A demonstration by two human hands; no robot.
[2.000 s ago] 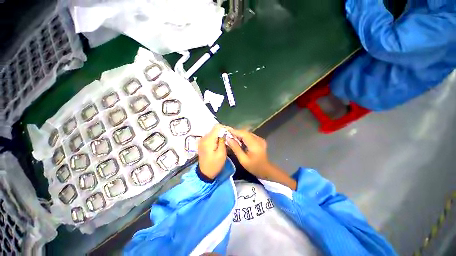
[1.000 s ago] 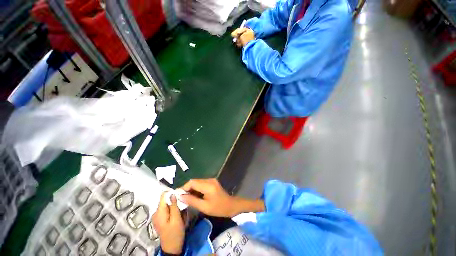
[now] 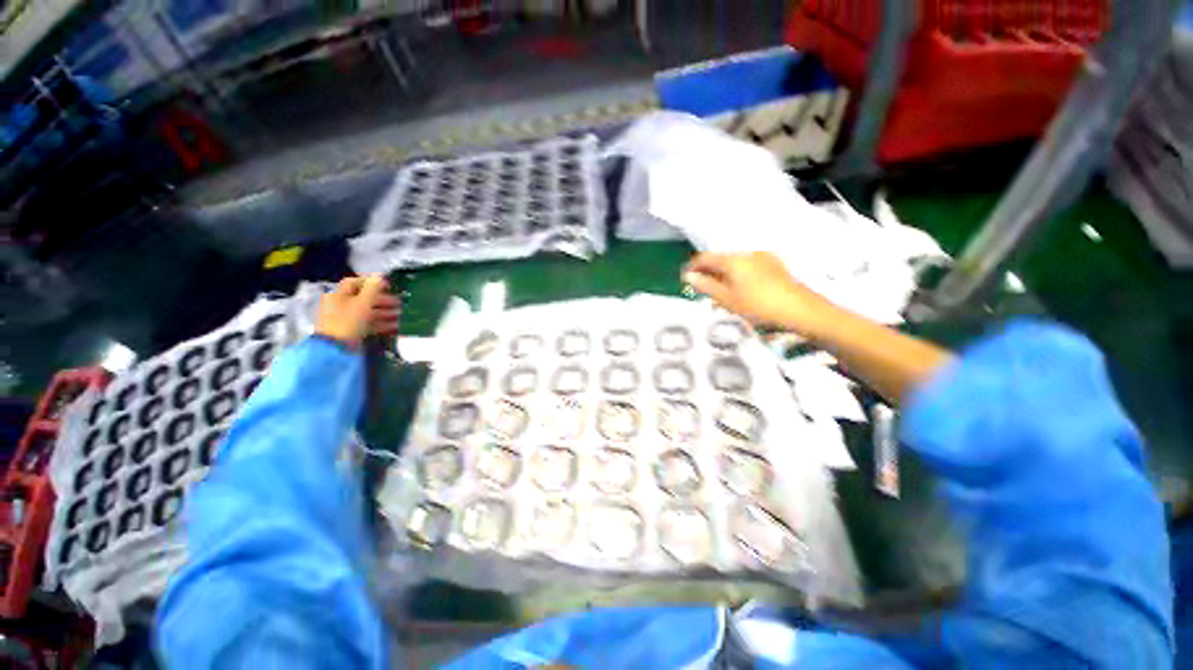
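A white parts tray (image 3: 595, 308) with a thin liner stands on the green bench in front of me, with rows of rounded-square metal frames (image 3: 616, 420) in its pockets. My left hand (image 3: 359, 310) is above the gap between this tray and the left tray, fingers curled; whether it holds anything cannot be told. My right hand (image 3: 741, 285) is over the tray's far right corner, fingers bent together; a small white bit may show at its fingertips, too blurred to tell.
A side tray (image 3: 157, 432) of frames sits at left on a red crate (image 3: 29, 491). Another tray (image 3: 491, 196) lies at the far side. White sheets (image 3: 785, 216) heap beyond my right hand. A marker-like stick (image 3: 886, 449) lies at right. A metal post (image 3: 1066, 144) and red crates (image 3: 975, 79) stand beyond.
My hands have moved apart, the left one to the tray's far left and the right one to its far right corner. The view has turned left, and the co-worker is out of view.
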